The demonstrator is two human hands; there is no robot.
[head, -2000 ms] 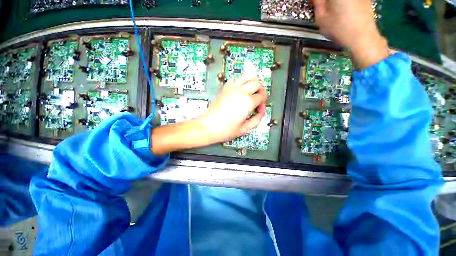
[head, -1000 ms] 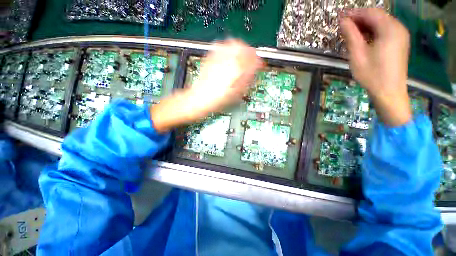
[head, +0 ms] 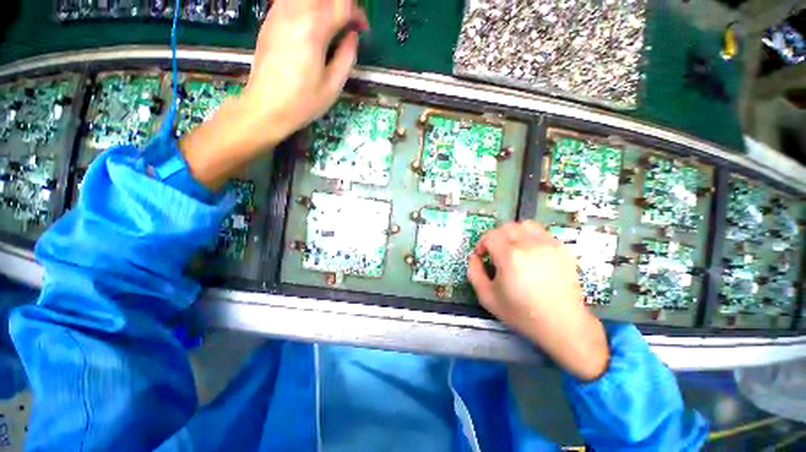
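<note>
Green circuit boards, one at the lower right of the middle carrier [head: 446, 243], sit in a grey-green carrier [head: 402, 190]. My right hand [head: 535, 282] is low over that board's right edge, fingers bent and fingertips close together; whether they hold a small part is hidden. My left hand [head: 305, 62] is beyond the far rail, over the green mat among dark components [head: 402, 19], fingers curled. A dark spot shows between its thumb and fingers, but I cannot tell if it is a part.
A heap of silver metal components [head: 552, 48] lies on the green mat [head: 707, 106]. A metal rail [head: 353, 327] runs along the near side. More carriers with boards stand left and right. A blue cord [head: 175, 53] rises from my left cuff. A yellow object [head: 729, 41] is at far right.
My right hand has come down from the silver heap to a board in the middle carrier. My left hand has moved from over the boards up and left to the dark components.
</note>
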